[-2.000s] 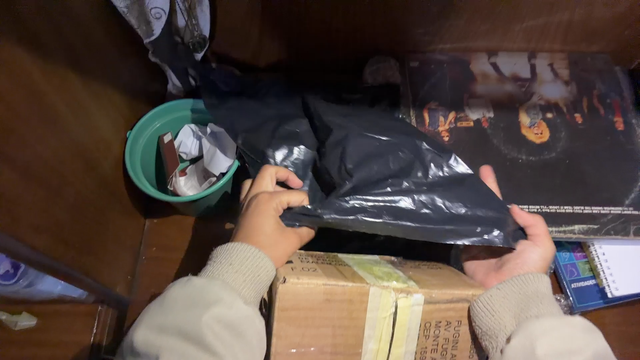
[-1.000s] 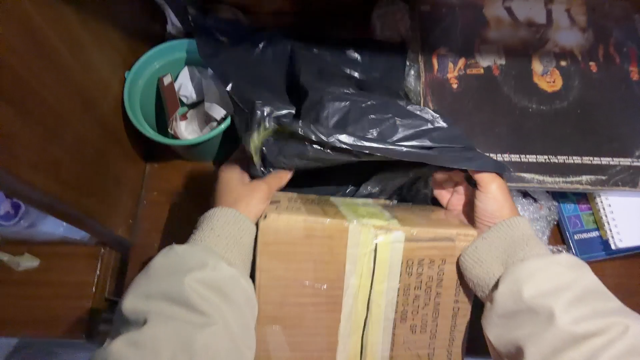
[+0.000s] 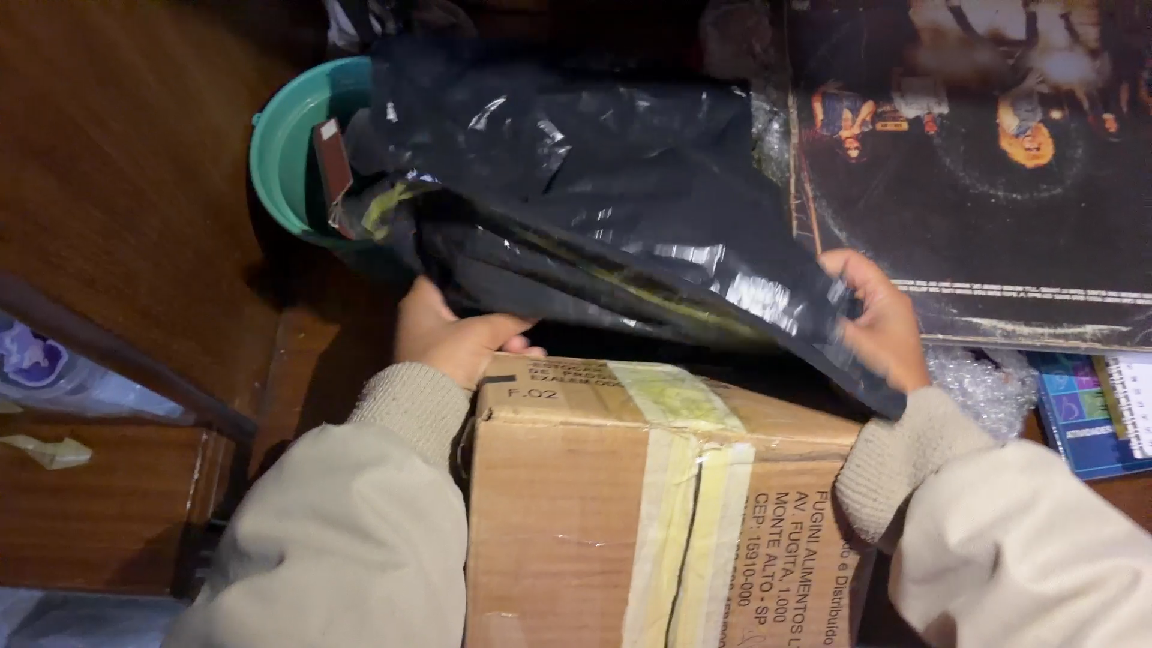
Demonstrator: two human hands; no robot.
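A black plastic bag (image 3: 612, 198) lies spread behind a taped cardboard box (image 3: 558, 504) that bears printed writing. The bag's near edge gapes, with yellowish tape or residue along it. My left hand (image 3: 454, 333) grips the bag's lower left edge, right by the box's far left corner; some fingers are hidden under the plastic. My right hand (image 3: 877, 315) pinches the bag's right side, above the box's far right corner. Yellowed tape runs over the box's top and down its face.
Behind the bag's left end stands a green plastic bucket (image 3: 279, 171) with scraps in it. A worn record sleeve (image 3: 972, 216) lies at the right, near bubble wrap (image 3: 981, 387), a blue booklet (image 3: 1080, 423) and a spiral notebook (image 3: 1136, 396). A wooden panel (image 3: 135, 180) rises at the left.
The bag's near edge now gapes, showing yellowish tape that the earliest frame does not show. My right hand has moved up and away from the box since a second ago, with the bag's edge.
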